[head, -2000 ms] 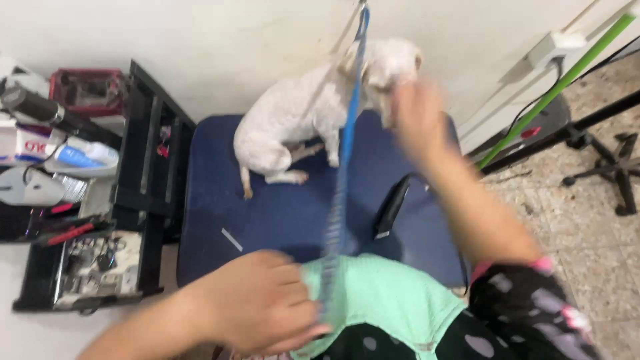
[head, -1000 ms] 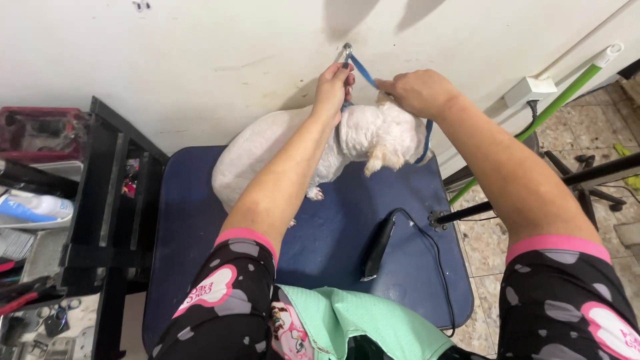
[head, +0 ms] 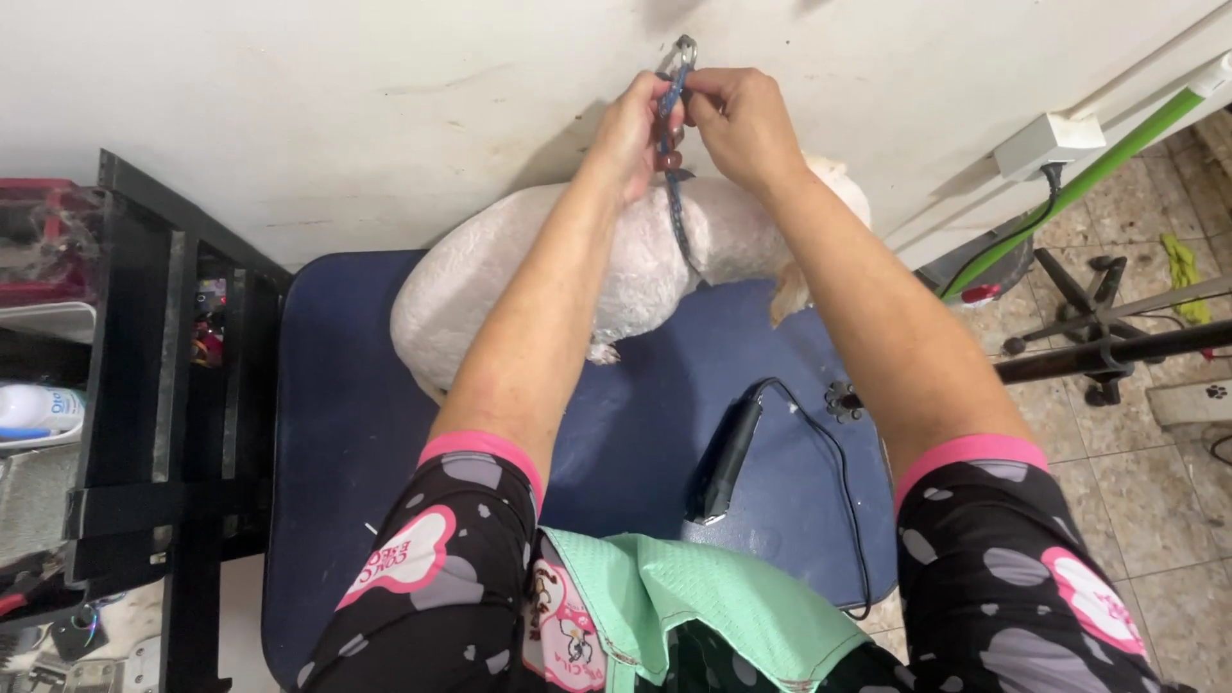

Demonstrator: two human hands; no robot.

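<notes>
A short-haired white dog (head: 539, 260) stands side-on on the blue padded table (head: 337, 462), close to the wall, its head toward the right and partly behind my right forearm. A blue strap (head: 677, 207) loops around its body behind the neck and rises to a metal clip (head: 685, 50) at the wall. My left hand (head: 635, 135) is closed on this strap just below the clip. The fingers of my right hand (head: 746, 120) pinch the strap's upper part from the other side. Black corded hair clippers (head: 729, 457) lie on the table below the dog.
A black rack (head: 135, 385) with trays, a bottle (head: 38, 409) and metal tools stands at the left. The clippers' cord (head: 847, 472) hangs over the table's right edge. A green pole (head: 1107, 173), a wall socket box (head: 1049, 144) and a black bar (head: 1136, 346) are at the right.
The dog, sitting two seconds ago, is now up on its feet. My right hand has moved from the strap near the dog's head to the strap by the clip, beside my left hand.
</notes>
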